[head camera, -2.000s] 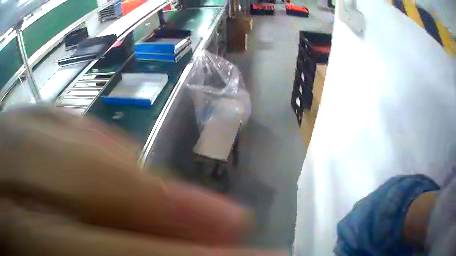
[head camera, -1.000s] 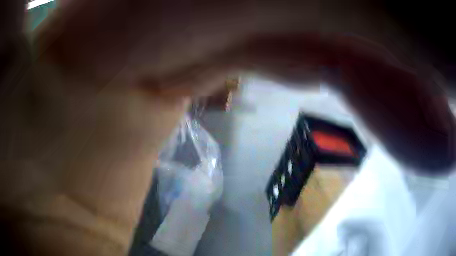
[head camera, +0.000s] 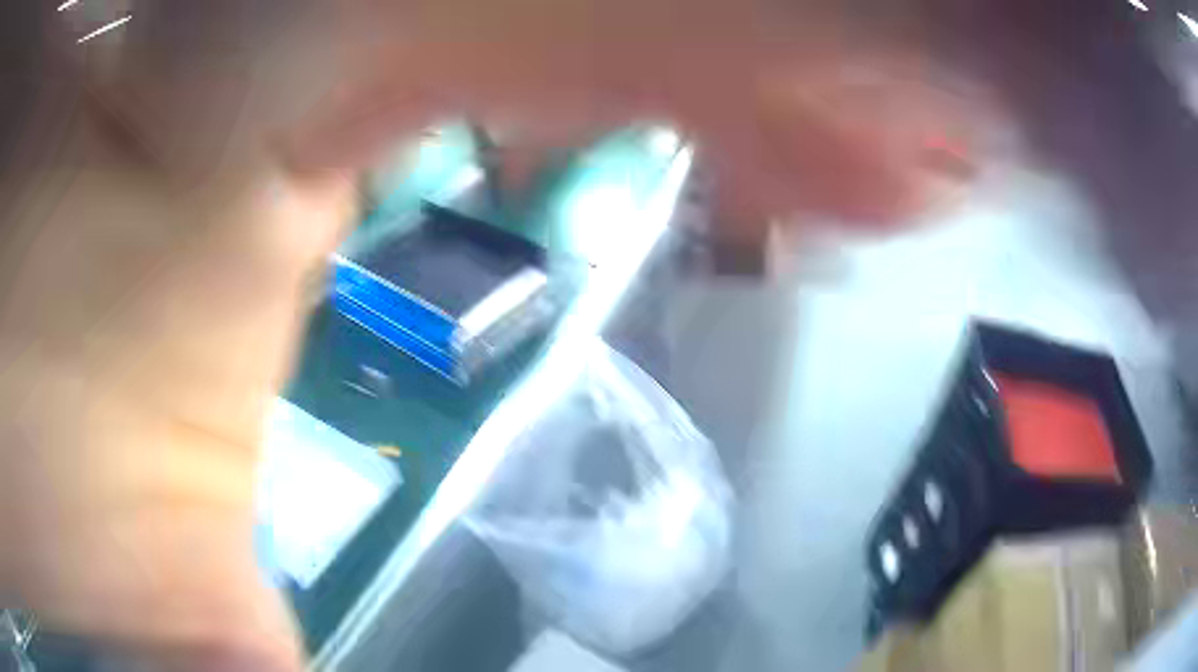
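Blurred bare skin, which looks like my left hand (head camera: 158, 407), is very close to the camera. It covers the left side and the top, and I cannot see what its fingers hold. My right hand cannot be made out; a dark blur fills the upper right. Past the hand, a stack of blue-edged panels (head camera: 397, 315) with a dark top lies on the green bench. Nearer, a bright white panel (head camera: 329, 492) is partly hidden by the hand. A small yellow-orange thing (head camera: 389, 452) is at its edge.
The bench's bright metal edge (head camera: 493, 440) runs diagonally. A clear plastic bag (head camera: 631, 519) hangs beside it, above a pale flat top (head camera: 568, 654). On the right, black tote bins (head camera: 926, 505) with red-orange contents (head camera: 1058, 427) stand on the floor beside a tan box (head camera: 1038, 597).
The view has swung, bringing the bench and panels back into sight beside the hand. The bag and black bins appear farther right. The hand still covers the left and top.
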